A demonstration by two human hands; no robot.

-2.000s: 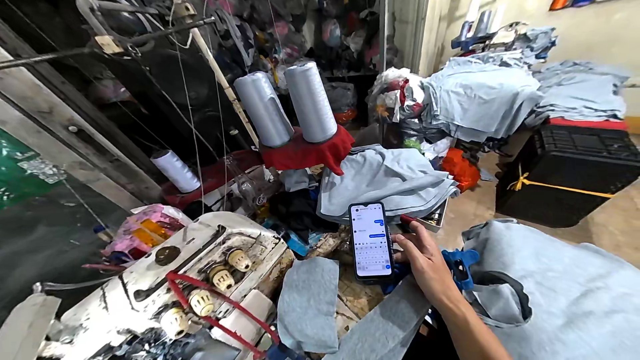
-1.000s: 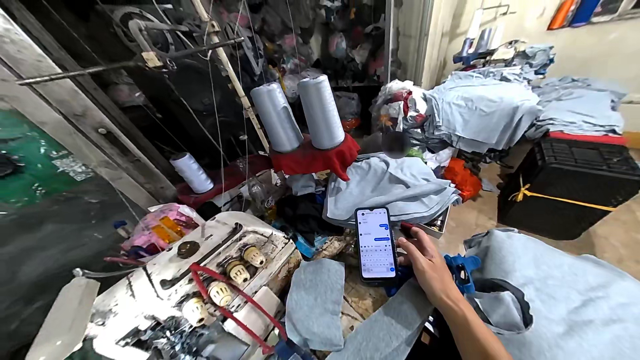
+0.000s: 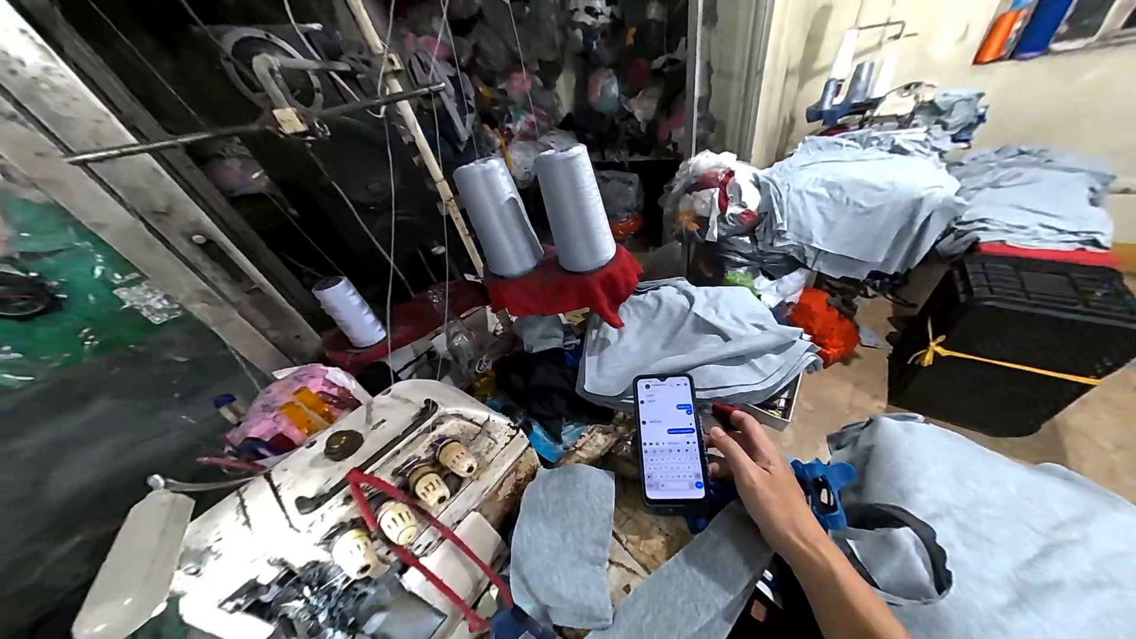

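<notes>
My right hand (image 3: 759, 479) reaches in from the lower right, its fingers apart beside the right edge of a smartphone (image 3: 672, 444). The phone is propped up with its lit screen showing a chat and keyboard. A dark red object (image 3: 726, 412) lies by my fingertips; whether I touch it cannot be told. Below the phone are a grey fabric piece (image 3: 563, 543) and a grey fabric strip (image 3: 692, 581), the strip partly under my wrist. To the left stands a white overlock sewing machine (image 3: 373, 470) with tension dials and a red cord. My left hand is out of view.
Two large thread cones (image 3: 575, 209) stand on red cloth (image 3: 559, 284) behind the machine, with a smaller cone (image 3: 349, 311) to their left. Folded grey fabric (image 3: 692, 342) lies behind the phone. A grey garment (image 3: 1021, 524) fills the lower right. A black crate (image 3: 1012, 337) with yellow strap stands beyond.
</notes>
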